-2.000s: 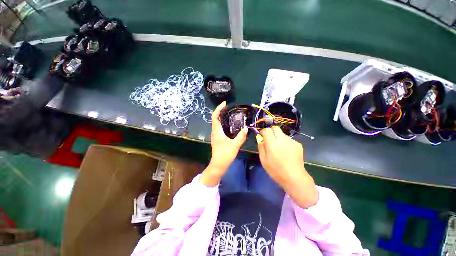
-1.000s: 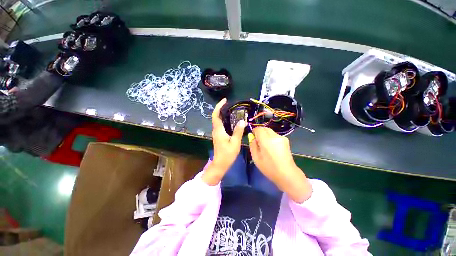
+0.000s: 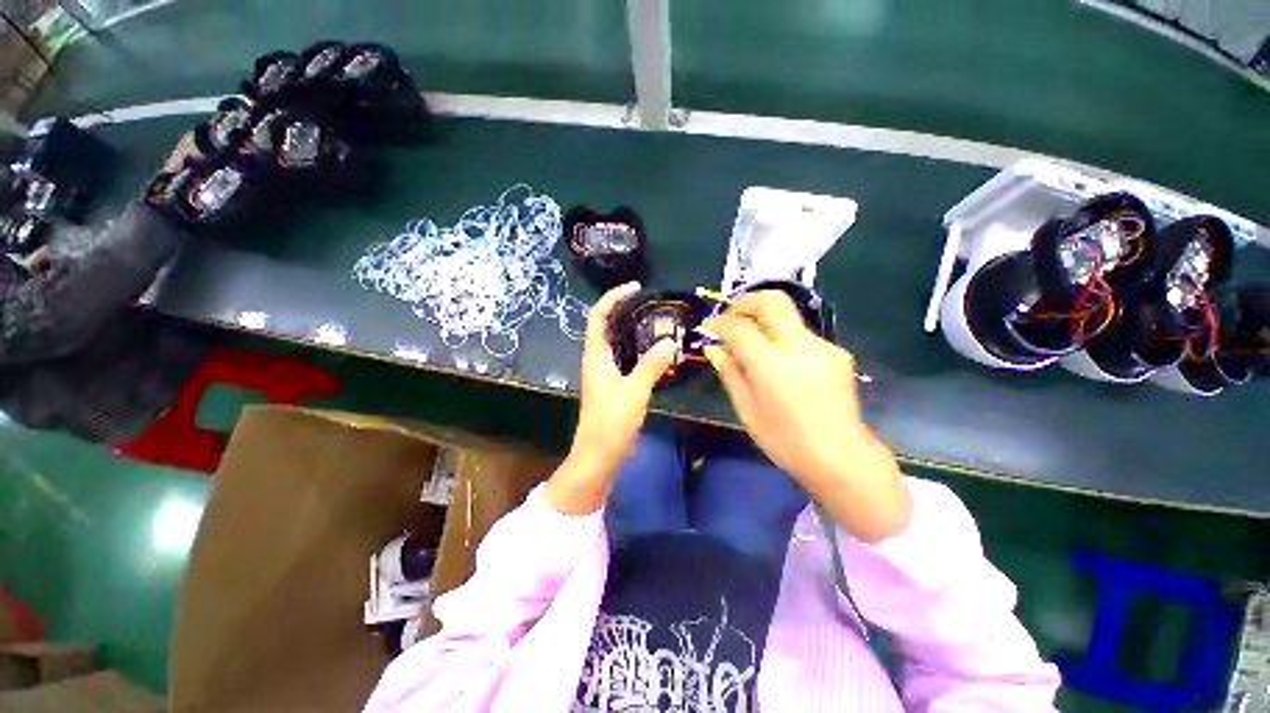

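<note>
My left hand (image 3: 618, 383) holds a black camera head module (image 3: 657, 329) with a silvery inner face, at the bench's near edge. My right hand (image 3: 791, 383) is at the module's right side, fingertips pinched on thin leads; which lead is too small to tell. A short yellow piece (image 3: 713, 294) shows above the fingertips. Behind my right hand is a camera housing (image 3: 822, 309), mostly hidden, with its white wall-mount bracket (image 3: 790, 234) pointing away from me. The thin tip of a tool or lead shows right of my right hand.
A spare black module (image 3: 606, 240) and a tangled white heap (image 3: 474, 268) lie left of the housing. More housings (image 3: 992, 309) stand right. Black modules (image 3: 297, 141) cluster far left, near another person's sleeve (image 3: 105, 265). An open carton (image 3: 300, 557) is below the bench.
My right hand has moved up and right, now covering most of the housing and its wires. My left hand still holds the module. The other person's arm has reached farther towards the left modules.
</note>
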